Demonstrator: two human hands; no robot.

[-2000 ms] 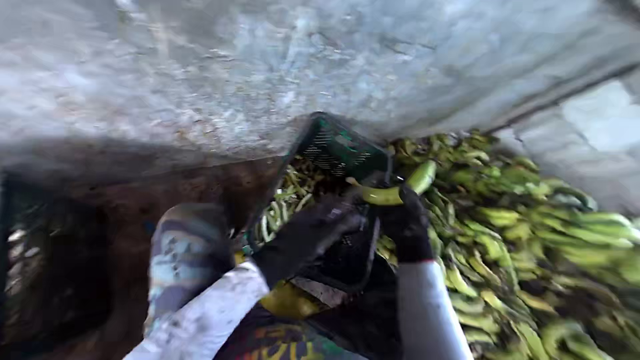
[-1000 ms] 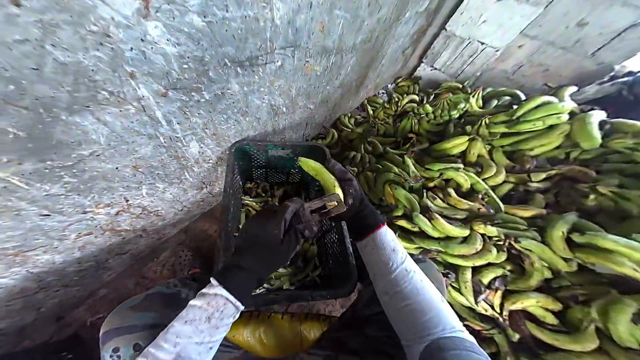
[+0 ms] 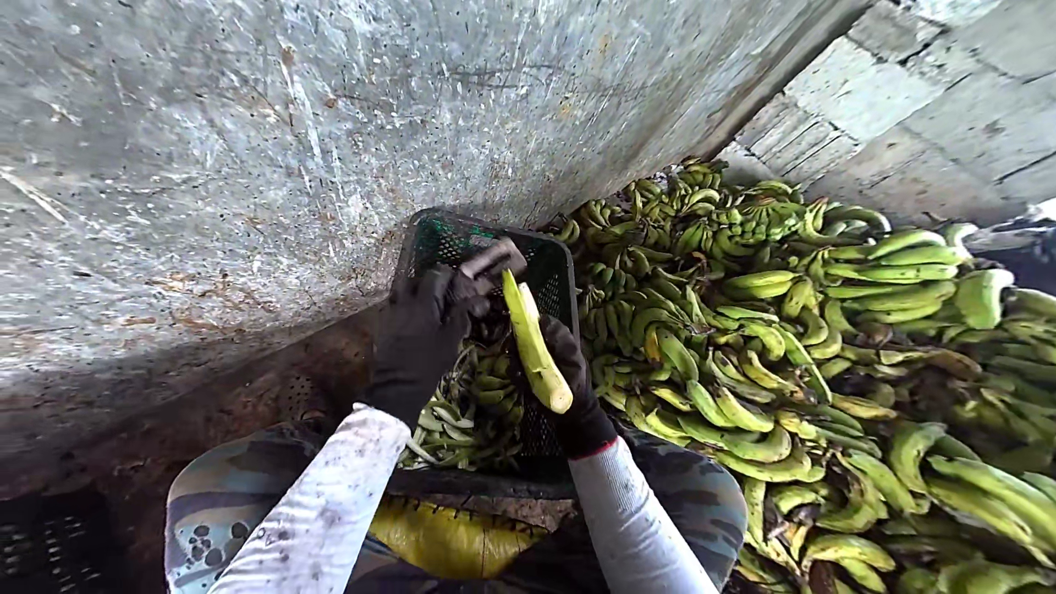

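My right hand (image 3: 569, 379), in a black glove with a red cuff edge, holds a partly peeled green plantain (image 3: 536, 351) upright over the crate. My left hand (image 3: 425, 338), also in a black glove and blurred, grips a flat tool (image 3: 493, 260), perhaps a peeler or short blade, just left of the plantain's upper tip. Below both hands stands a dark green plastic crate (image 3: 569, 264) of perforated mesh. Green peels (image 3: 445, 429) lie in its near left part, and small green fruit or peels lie beside them. My left fingers partly hide the tool.
A large heap of green plantains (image 3: 759, 371) covers the floor at the right. A scuffed grey wall (image 3: 247, 165) rises behind the crate, meeting a block wall (image 3: 899, 107) at the back right. A yellow sack-like thing (image 3: 454, 540) lies between my knees. A dark crate (image 3: 58, 540) is at the lower left.
The plantain in my right hand now shows a pale peeled surface and stands more upright. My left hand, with the tool, has moved up along it and off its side.
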